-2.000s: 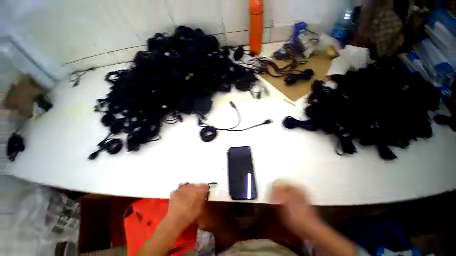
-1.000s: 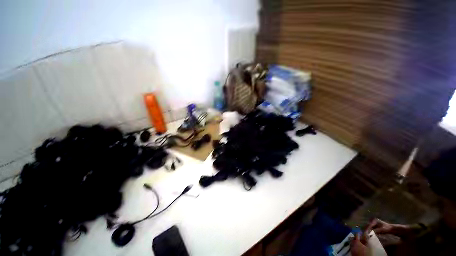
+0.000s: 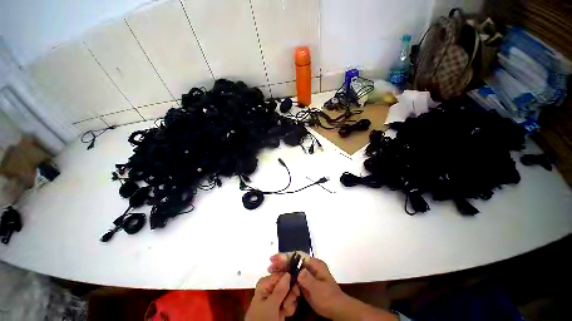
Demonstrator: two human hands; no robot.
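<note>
My left hand (image 3: pixel 270 299) and my right hand (image 3: pixel 321 289) are together at the table's front edge. Both grip a small black cable piece (image 3: pixel 295 266) with a shiny light part; the fingers hide most of it. A black smartphone (image 3: pixel 293 232) lies just beyond them, its near end partly behind my fingers. One coiled cable (image 3: pixel 253 199) with two loose plug ends lies past the phone. A large heap of black cables (image 3: pixel 210 138) is at the left, and a heap of bundled cables (image 3: pixel 445 153) is at the right.
An orange flask (image 3: pixel 303 76) stands by the wall. Dark cables lie on a cardboard sheet (image 3: pixel 349 140). A water bottle (image 3: pixel 400 63), a backpack (image 3: pixel 443 57) and blue-and-white packs (image 3: pixel 524 75) are at the back right. Thin strands (image 3: pixel 322 184) lie mid-table.
The view has swung back left from the room's right side. My hands, apart two seconds ago and out of view one second ago, are now together on the black cable piece.
</note>
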